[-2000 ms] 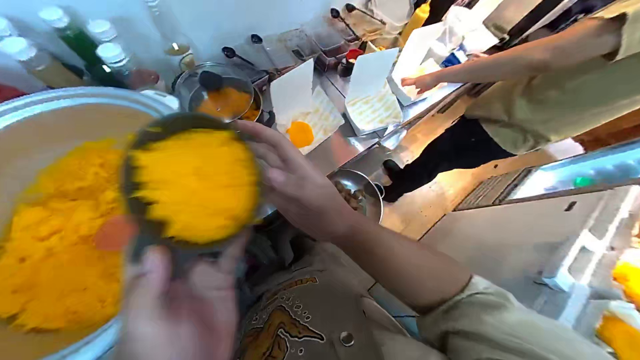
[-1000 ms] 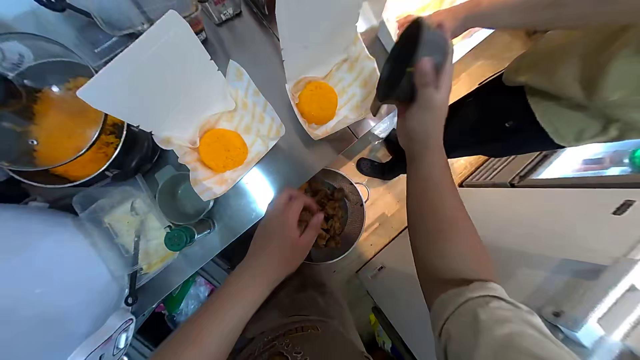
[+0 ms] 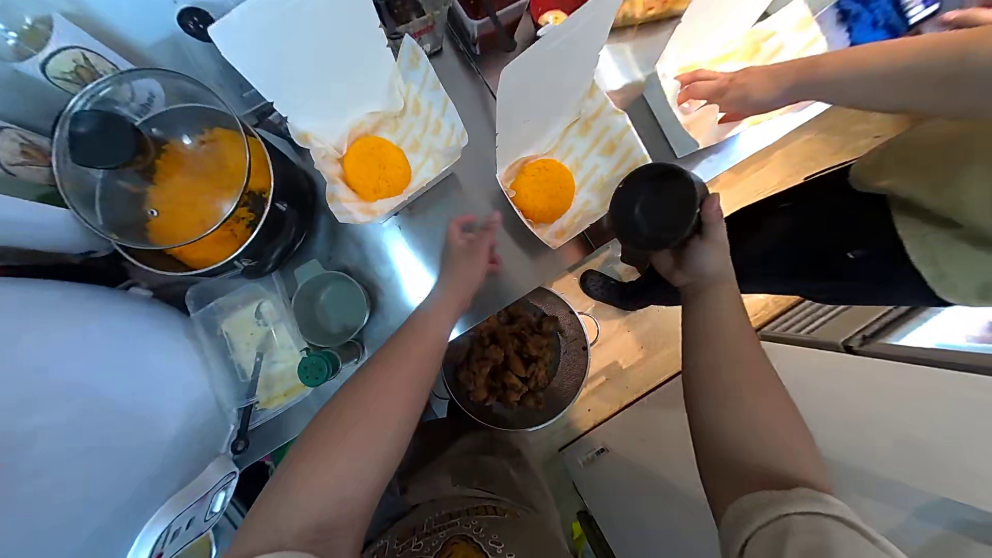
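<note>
My right hand [image 3: 701, 252] holds a small black bowl [image 3: 656, 206], tilted so that its dark inside shows. Over the steel counter, my left hand [image 3: 470, 256] is empty, its fingers slightly curled and blurred. A round mound of yellow rice [image 3: 377, 168] sits on lined paper in an open white takeaway box [image 3: 306, 66]. To its right a second open box [image 3: 554, 85] holds another yellow rice mound [image 3: 543, 191]. Below my hands, a metal pan [image 3: 573, 372] contains browned chunks of food [image 3: 510, 356].
At left stands a black pot [image 3: 291, 209] of yellow rice under a tilted glass lid [image 3: 151, 159]. Nearby are a green cup [image 3: 331, 308], a green-capped shaker [image 3: 318, 367] and a plastic tub [image 3: 209, 298] with a utensil. A co-worker's hand [image 3: 732, 91] touches a third box [image 3: 670, 116].
Two seconds ago the black bowl was full of yellow rice; now it looks empty. My left hand has moved away from above the pan of browned chunks. The view has swung a lot.
</note>
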